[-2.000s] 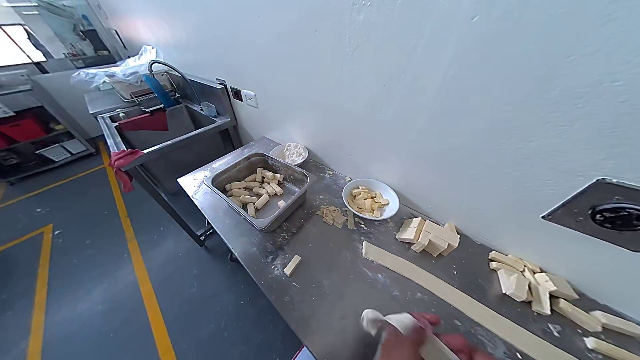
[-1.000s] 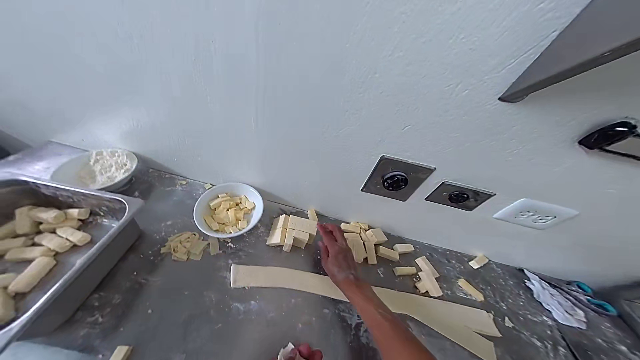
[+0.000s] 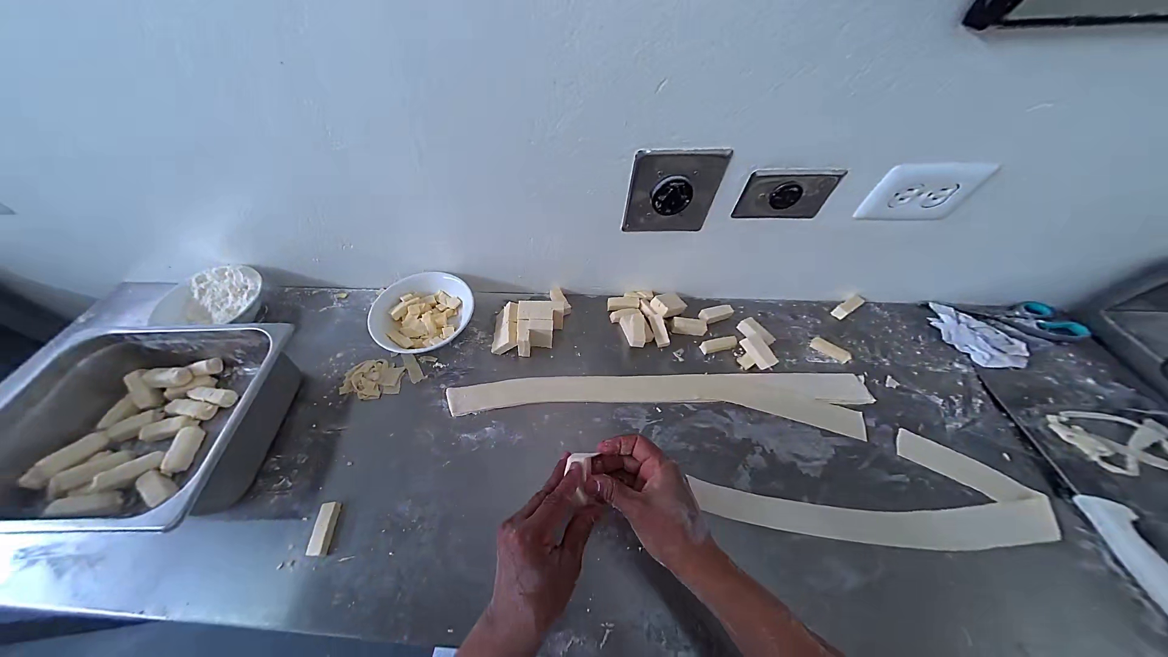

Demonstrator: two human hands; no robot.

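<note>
Above the steel table, my left hand (image 3: 540, 557) and my right hand (image 3: 650, 497) meet, both gripping a small dough-wrapped piece (image 3: 580, 474) between their fingertips. Just right of my right hand lies a long dough strip (image 3: 867, 526), folded at its far right end. Behind my hands stretches another dough strip (image 3: 584, 391) that forks at the right. Blocks of what looks like cheese (image 3: 534, 321) are stacked near the wall, with loose cheese sticks (image 3: 650, 315) to their right. One single stick (image 3: 323, 529) lies left of my hands.
At left stands a steel pan (image 3: 274, 383) of wrapped dough pieces, beside a bowl of flour (image 3: 225, 294). A white bowl (image 3: 376, 321) holds cheese pieces, near dough scraps (image 3: 372, 379). Rightward are a cloth (image 3: 978, 336), teal-handled scissors (image 3: 1049, 319) and a white-handled tool (image 3: 1122, 547).
My right hand has come from the cheese blocks by the wall to my left hand, and both now hold the small piece. The view has swung to the right since two seconds ago.
</note>
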